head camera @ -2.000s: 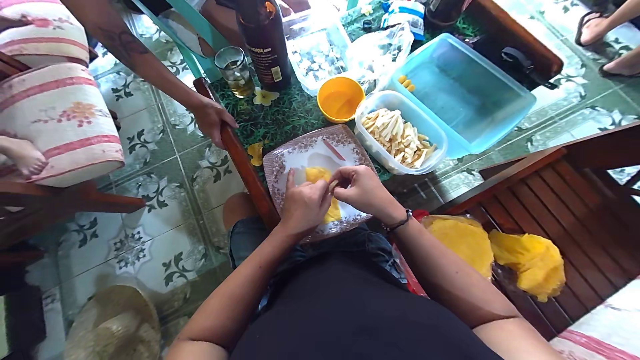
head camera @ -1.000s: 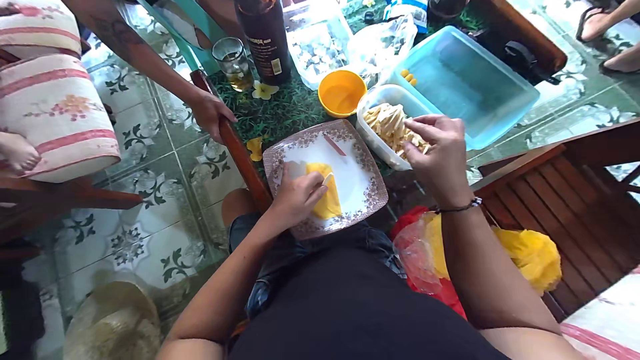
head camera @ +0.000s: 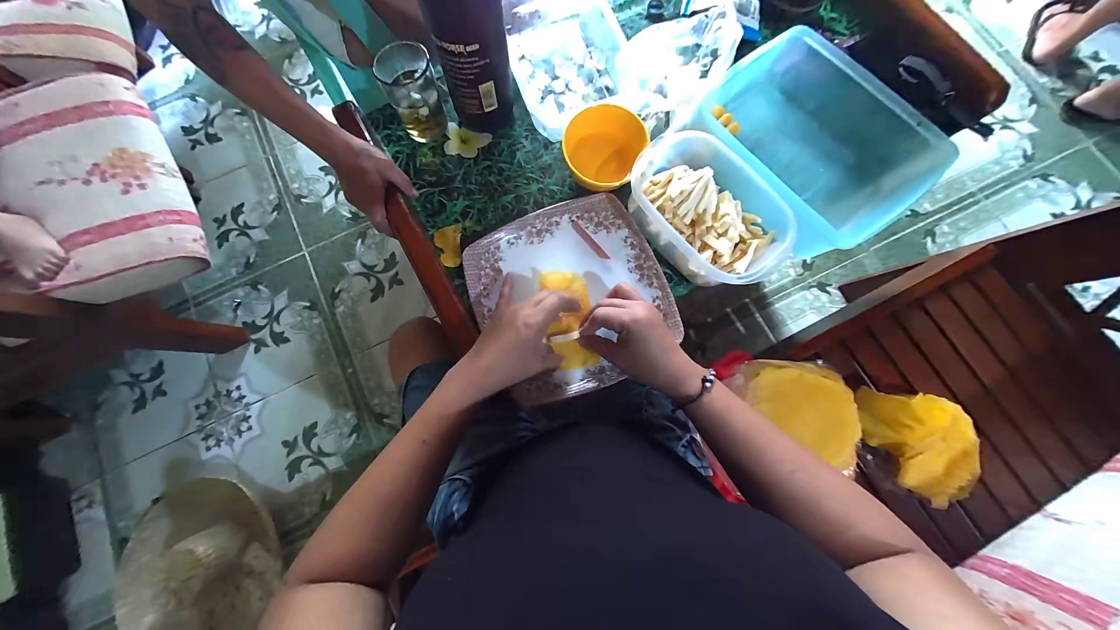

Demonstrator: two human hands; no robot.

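Note:
A yellow wrapper sheet [head camera: 567, 284] lies on a square plate with a patterned rim [head camera: 499, 245]. My left hand [head camera: 522, 332] rests at the sheet's left side, fingertips on it. My right hand [head camera: 636, 337] pinches one end of a pale strip [head camera: 564, 337] lying across the sheet. A short reddish strip [head camera: 590, 239] is near the plate's upper rim. Right of the plate, a clear plastic tub [head camera: 783, 214] holds many pale cut strips [head camera: 704, 219]. An orange cup [head camera: 605, 144] stands behind the plate.
A blue plastic container [head camera: 840, 140] lies beyond the tub. A dark bottle [head camera: 468, 61] and a drinking glass [head camera: 413, 96] stand behind at left. Another person's hand [head camera: 372, 179] grips the wooden table edge. Yellow sheets [head camera: 803, 416] lie on the wooden bench [head camera: 949, 350] at right.
My right hand was in the tub of pale strips one second ago; it is now back over the plate with a pale strip. My left hand has stayed at the yellow sheet.

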